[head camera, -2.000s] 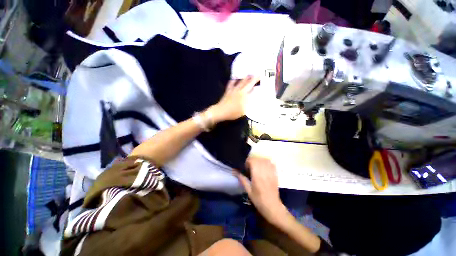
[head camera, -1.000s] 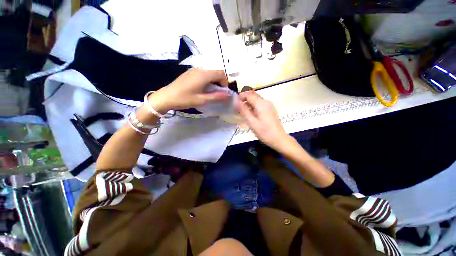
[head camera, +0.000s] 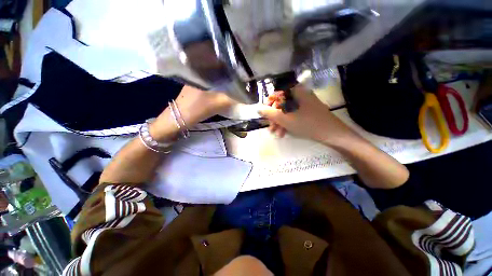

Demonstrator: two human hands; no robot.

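A large garment panel, black on one face and pale on the other (head camera: 199, 172), lies on the table at the left and centre, its seam edge running toward the needle. My left hand (head camera: 216, 102) is on this edge, its fingers partly hidden under the machine head. My right hand (head camera: 288, 116) is beside the needle with its fingers bent at the cloth edge; whether it pinches the cloth is unclear. The sewing machine head (head camera: 259, 32) looms close and blurred above both hands. The presser foot and needle (head camera: 264, 89) show between them.
A black pouch (head camera: 375, 102) lies right of my right hand. Scissors with yellow and red handles (head camera: 434, 121) lie beside it. A phone (head camera: 485, 110) is at the right edge. A ruler tape (head camera: 302, 164) runs along the front edge. Dark cloth (head camera: 453, 180) hangs at the lower right.
The view has moved closer to the machine head. Both hands have gone from the panel near the front edge to the needle, with the cloth edge brought there.
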